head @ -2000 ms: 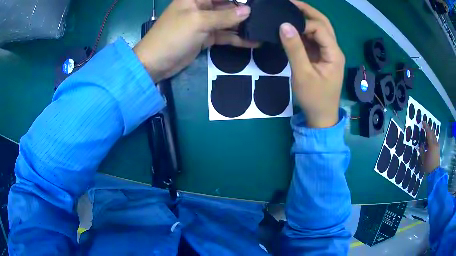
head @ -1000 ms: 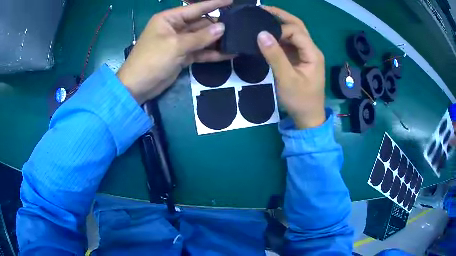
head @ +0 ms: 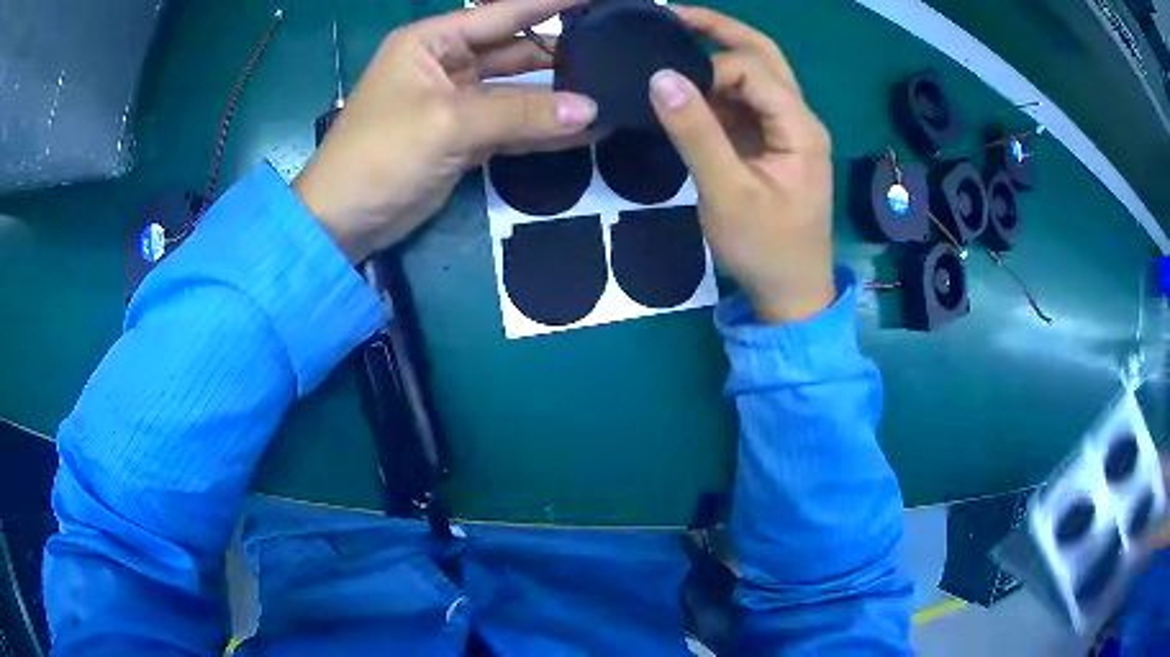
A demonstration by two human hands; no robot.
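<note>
My left hand (head: 430,122) and my right hand (head: 757,161) hold a blower fan with a round black foam pad (head: 631,64) on its upper face. Both thumbs press on the pad, and the pad hides most of the fan. Below them a white backing sheet (head: 613,317) with black D-shaped pads (head: 554,270) lies on the bench. The hands and the fan cover the sheet's far part.
Several blower fans (head: 937,285) lie at the right. One labelled fan (head: 157,241) lies at the left. A long black screwdriver-like tool (head: 400,385) lies left of the sheet. Clear plastic trays (head: 77,90) stand far left. Another person's sleeve (head: 1148,610) shows lower right near a tilted pad sheet (head: 1097,507).
The view has shifted, and my left thumb has moved down onto the pad. At the right, the pad sheets have left the bench and a tilted one is now at the lower right edge.
</note>
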